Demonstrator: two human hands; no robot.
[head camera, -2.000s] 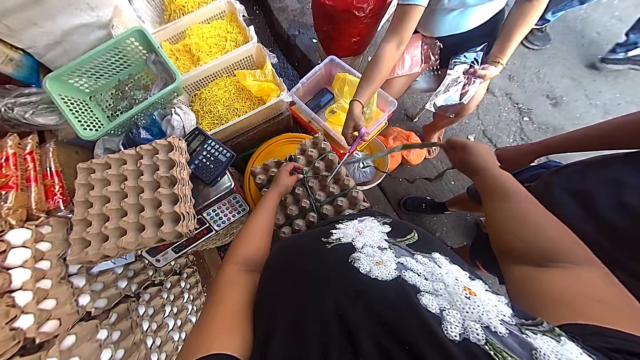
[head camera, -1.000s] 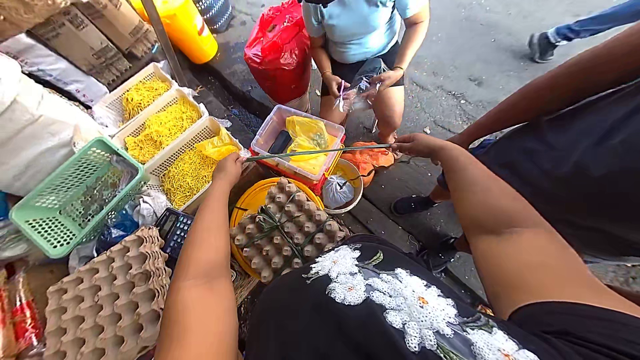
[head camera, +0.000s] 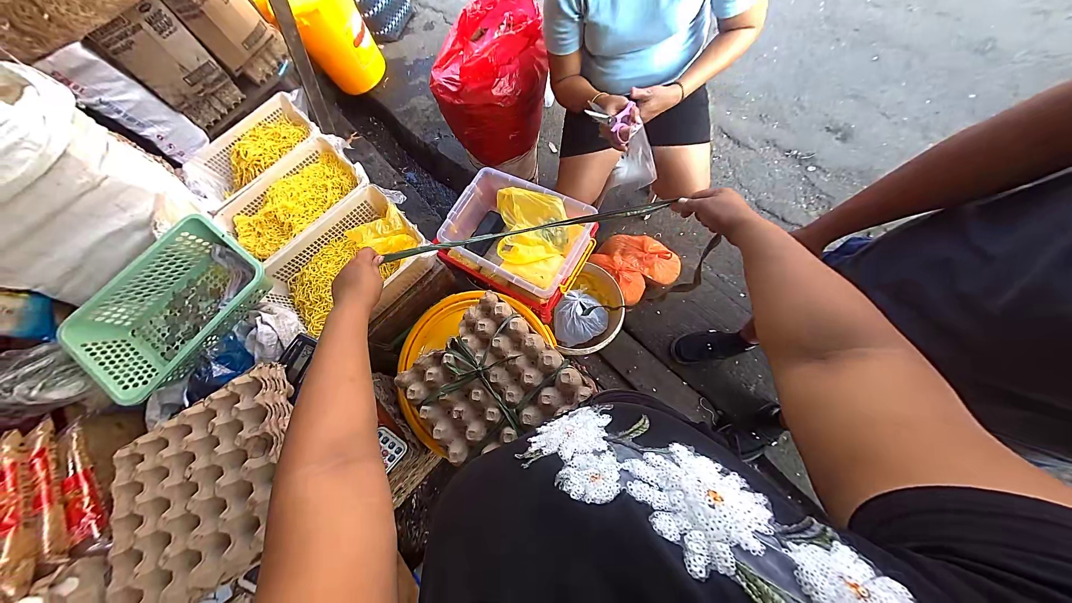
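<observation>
Between my two raised hands a dark green flat strip (head camera: 536, 227) is stretched, passing above a clear plastic bin. My left hand (head camera: 358, 280) grips its left end, over the edge of the noodle baskets. On the right, my right hand (head camera: 718, 211) pinches the strip, and a loose tail hangs below it. Nearer my body, a cardboard egg tray (head camera: 494, 377) lies on a round yellow lid or tub (head camera: 431, 322), bound with green strips that cross and knot on top. More empty egg trays (head camera: 197, 477) are stacked at the lower left.
Yellow noodles fill several white baskets (head camera: 293, 205) beside a green plastic basket (head camera: 163, 310). The clear bin (head camera: 511, 188) holds a yellow bag. A bowl (head camera: 611, 322) and orange bags (head camera: 641, 264) lie right of it. A seated person (head camera: 645, 50) holds scissors (head camera: 621, 121); another person stands at right.
My left hand has left the bound egg tray and risen; the strip now runs taut between both hands. The other person's hand and scissors have withdrawn from the tray. The view has shifted.
</observation>
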